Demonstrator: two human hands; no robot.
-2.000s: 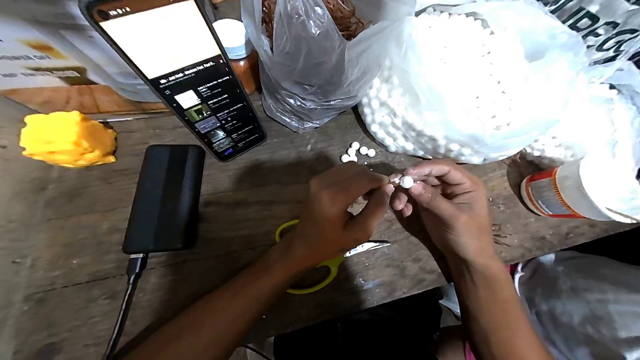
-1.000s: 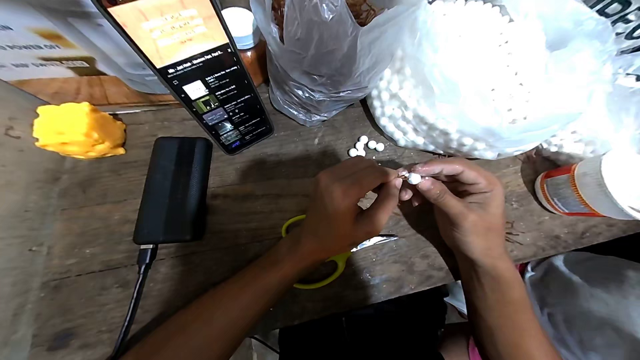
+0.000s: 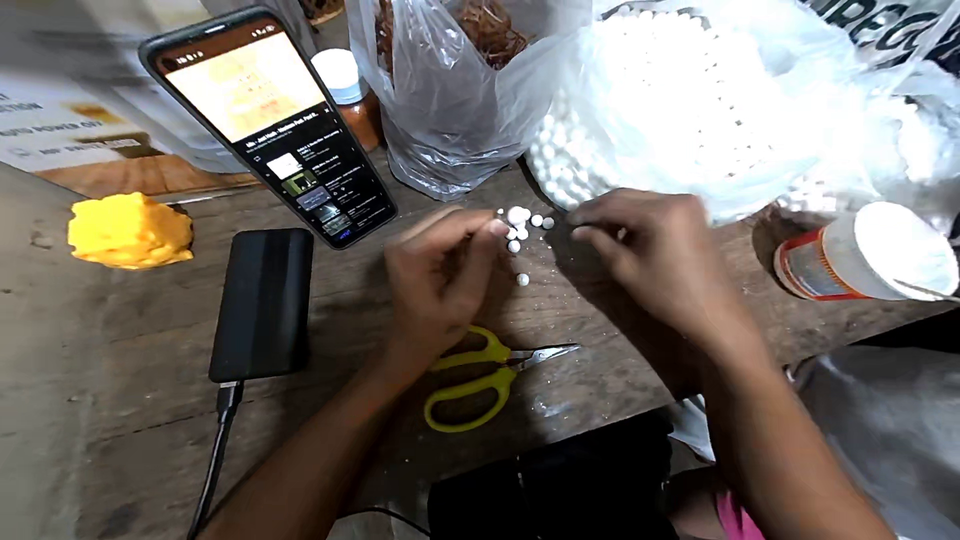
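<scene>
Several small white balls (image 3: 517,225) lie in a loose group on the wooden table, and one sits a little nearer to me. Just left of the group is my left hand (image 3: 442,262), thumb and forefinger pinched together; whether something small is between them I cannot tell. To the right, my right hand (image 3: 645,240) hovers with its thumb and forefinger slightly apart and nothing visible in them. Yellow-handled scissors (image 3: 480,375) lie below my left hand, blades pointing right. A large clear plastic bag of white balls (image 3: 570,157) stands behind my right hand.
A smartphone (image 3: 315,150) leans at the back left, beside a black power bank (image 3: 262,300) with a cable and a yellow lump (image 3: 131,231). Behind are a white-capped jar (image 3: 345,90) and a plastic bag of brown strands (image 3: 450,112). A white tub (image 3: 862,255) stands right.
My hands have moved apart from where they met over a small white ball. A white ball now lies below the group, and the scissors are more fully in view.
</scene>
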